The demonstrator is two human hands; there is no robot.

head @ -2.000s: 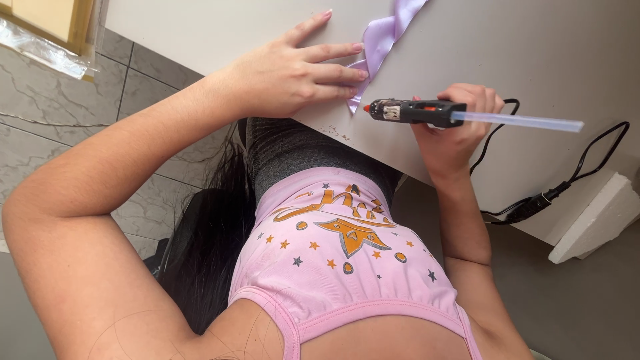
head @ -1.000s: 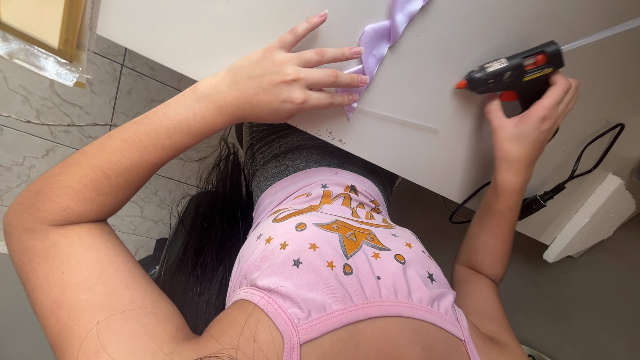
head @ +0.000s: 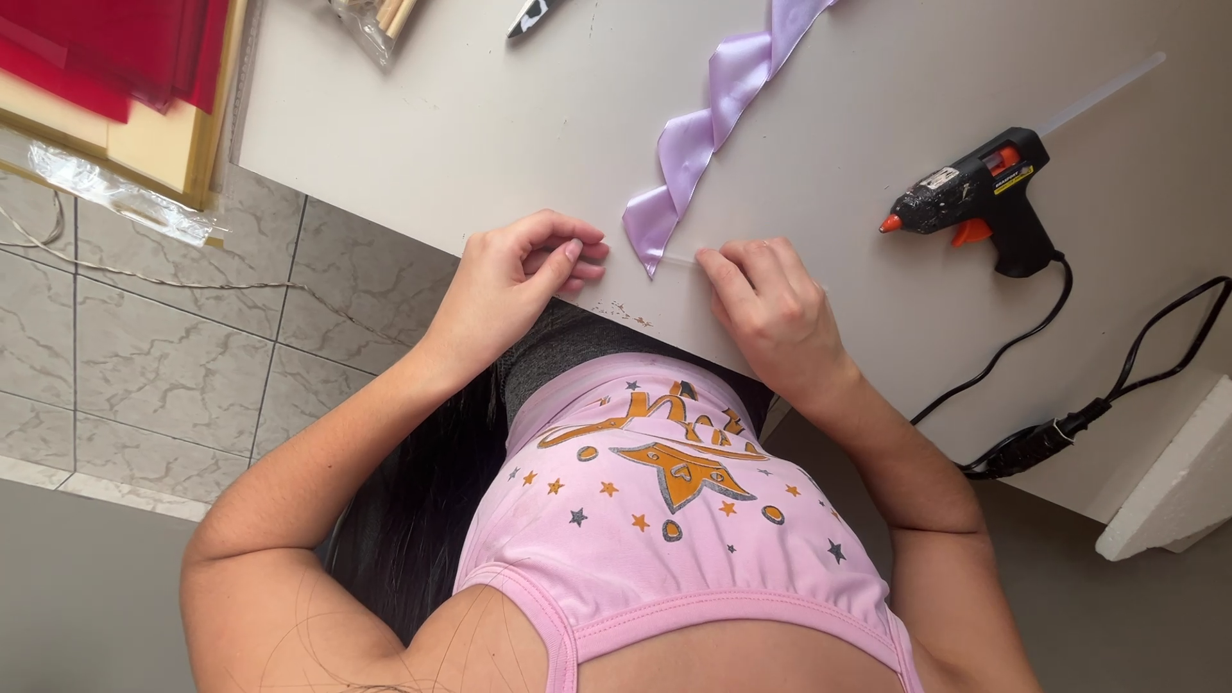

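Observation:
A lilac satin ribbon (head: 686, 154), folded into a row of points, runs from the upper edge down to a tip near the table's front edge. Left of that tip is my left hand (head: 549, 265), its fingers loosely curled, not touching the ribbon; nothing shows in it. My right hand (head: 770, 289) rests on the table to the right, thumb and forefinger pinching the end of a thin translucent stick (head: 681, 260) whose other end meets the ribbon's tip. The black hot glue gun (head: 982, 197) lies on its side farther right, a clear glue stick (head: 1102, 93) out of its back.
At the top left lie clear packets with red and cream sheets (head: 144, 106) and a bag of wooden sticks (head: 385, 19). A black-and-white pointed object (head: 529, 17) is nearby. The gun's black cable (head: 1035, 332) passes a plug joint (head: 1054, 443) beside a white foam block (head: 1169, 481).
The glue gun has been put down on the table at the right. My right hand has moved from it to the thin stick. My left hand has let go of the ribbon.

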